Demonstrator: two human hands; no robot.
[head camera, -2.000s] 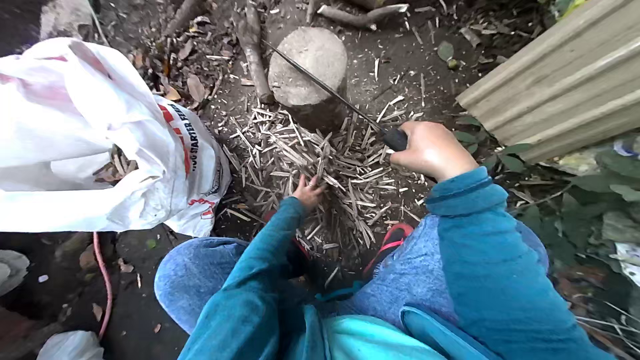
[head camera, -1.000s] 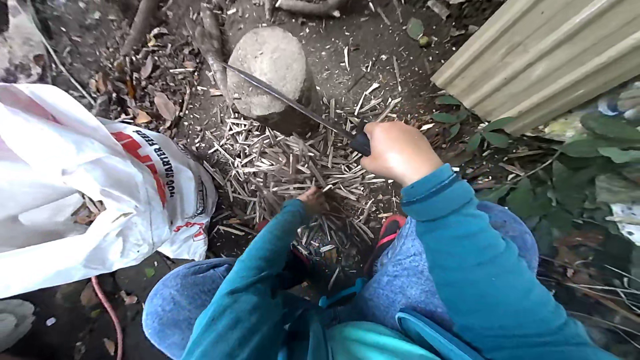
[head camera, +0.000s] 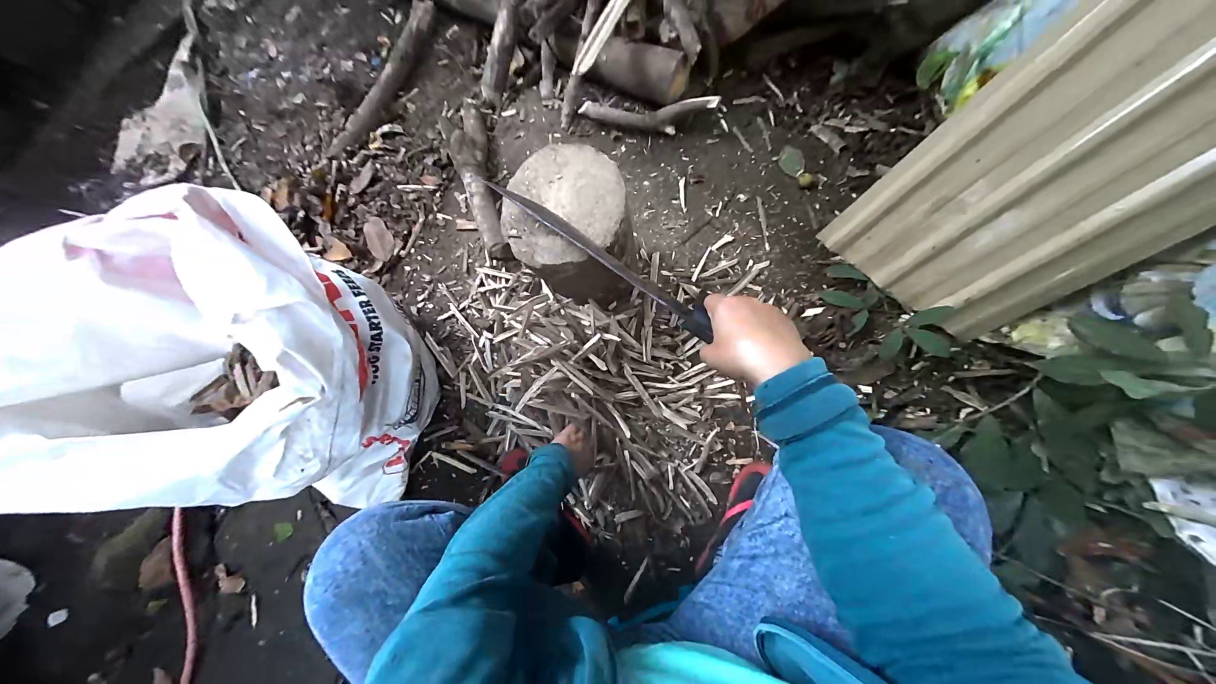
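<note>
My right hand (head camera: 753, 337) is closed on the dark handle of a machete (head camera: 603, 252). Its long blade points up and left, across the top of an upright chopping block (head camera: 568, 204) cut from a log. Below the block lies a wide heap of split wood sticks (head camera: 608, 370). Down at the near left part of this heap is my left hand (head camera: 577, 446), its fingers hidden among the sticks, so its grip does not show.
A white woven sack (head camera: 275, 351) with wood pieces inside stands at left. Corrugated sheeting (head camera: 1035, 171) leans in at upper right, with leafy plants (head camera: 1035, 427) beneath. Branches and a cut log (head camera: 636, 68) lie beyond the block. A reddish hose (head camera: 183, 598) runs at lower left.
My left hand, earlier spread over the sticks, is now lower among them with its fingers out of sight. The machete stays in my right hand.
</note>
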